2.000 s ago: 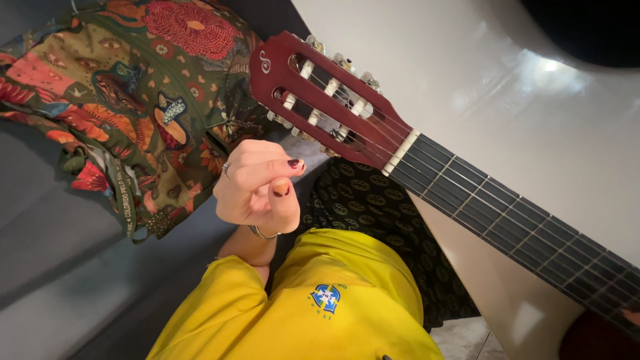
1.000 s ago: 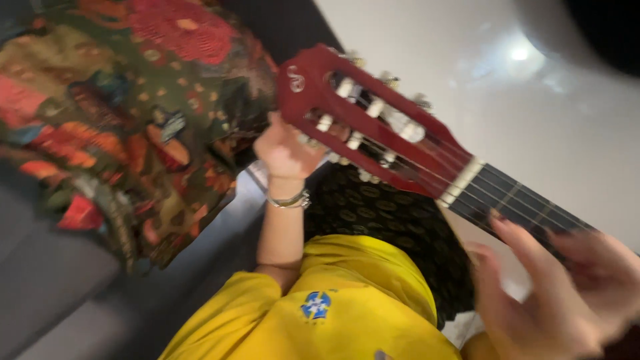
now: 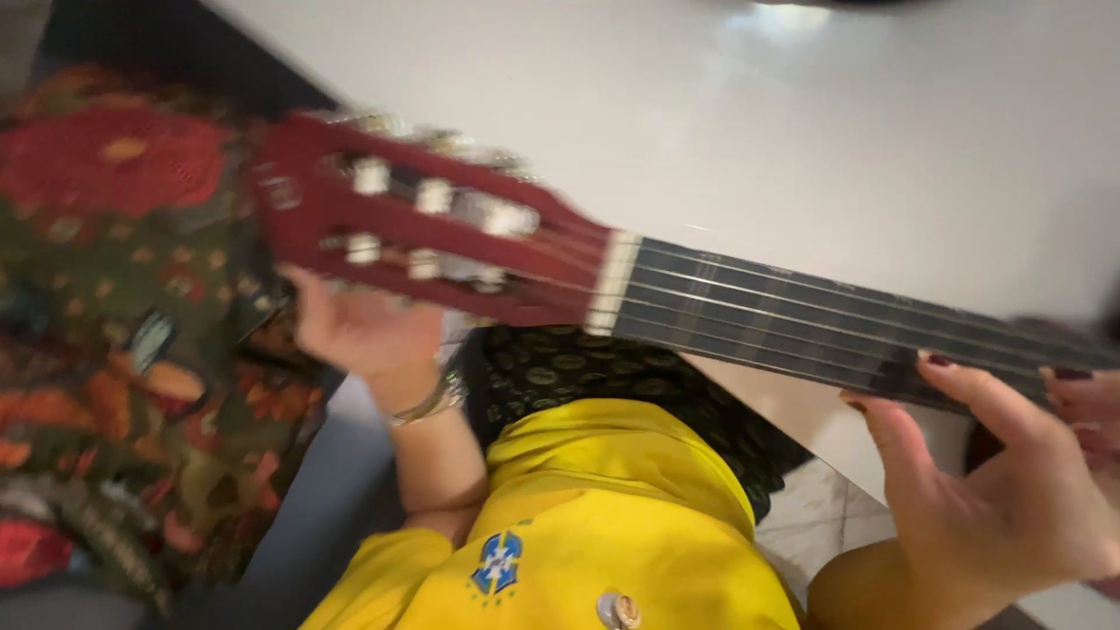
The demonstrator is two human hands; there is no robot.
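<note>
A classical guitar slants across the view, its red wooden headstock (image 3: 429,227) at the left and its dark fretboard (image 3: 787,306) running right. My left hand (image 3: 372,328), blurred, is at the headstock's lower edge by the tuning pegs, with a bracelet on its wrist. Part of its fingers is hidden, so its grip is unclear. At the right, my right hand (image 3: 989,464) has thumb and forefinger apart. The forefinger reaches over the fretboard's lower edge at the strings, and the thumb is close to that edge. More fingers with dark nails show at the frame's right border.
A glossy white surface (image 3: 700,114) lies beyond the guitar. Patterned fabric with a red flower (image 3: 114,157) is at the left, on a grey seat (image 3: 306,490). Below the neck are a yellow shirt (image 3: 612,507) and dark patterned cloth (image 3: 560,363). Floor tiles (image 3: 814,507) show lower right.
Two seconds ago my left hand was below the headstock with curled fingers; now it is at its edge. My right hand has come into view and moved right along the neck since one second ago.
</note>
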